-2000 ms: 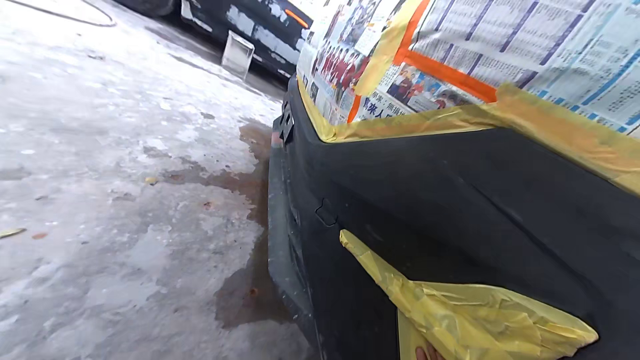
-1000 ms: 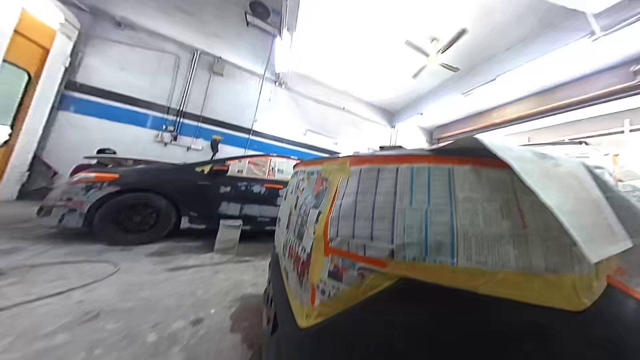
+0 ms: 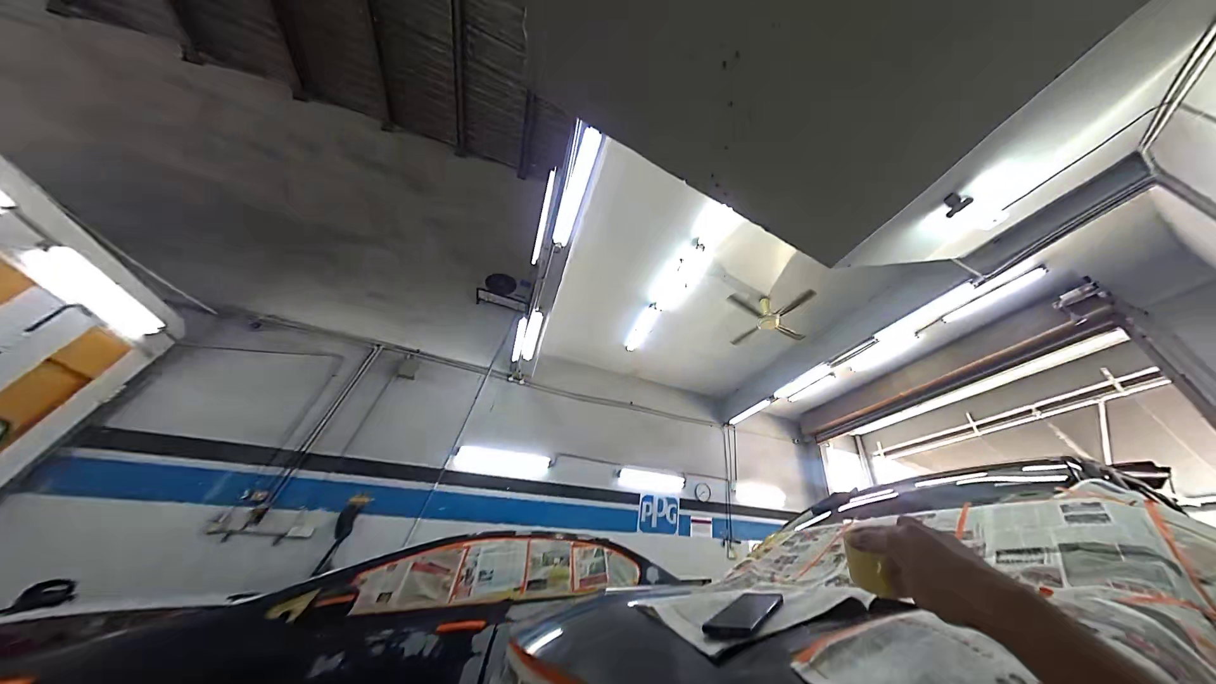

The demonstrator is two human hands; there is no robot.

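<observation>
My right hand [image 3: 917,560] reaches in from the lower right over a dark car and grips a roll of yellow masking tape [image 3: 866,562]. To its left, a dark smartphone [image 3: 743,616] lies on a sheet of paper [image 3: 679,613] on the car's bonnet [image 3: 594,632]. Behind and right of the hand, newspaper [image 3: 1064,541] covers the windscreen area, with strips of orange tape [image 3: 963,520] across it. More newspaper [image 3: 912,651] lies below the hand. My left hand is out of view.
A second dark car [image 3: 399,632] stands at left, its side windows papered and taped. Behind it is a wall with a blue stripe [image 3: 361,494]. A ceiling fan [image 3: 768,321] and tube lights hang overhead; a large roller door opening [image 3: 1007,418] is at right.
The view has swung far up, from the car's taped lower side to the ceiling and bonnet. My right hand now shows with a tape roll; fingers showed at the bottom edge two seconds ago.
</observation>
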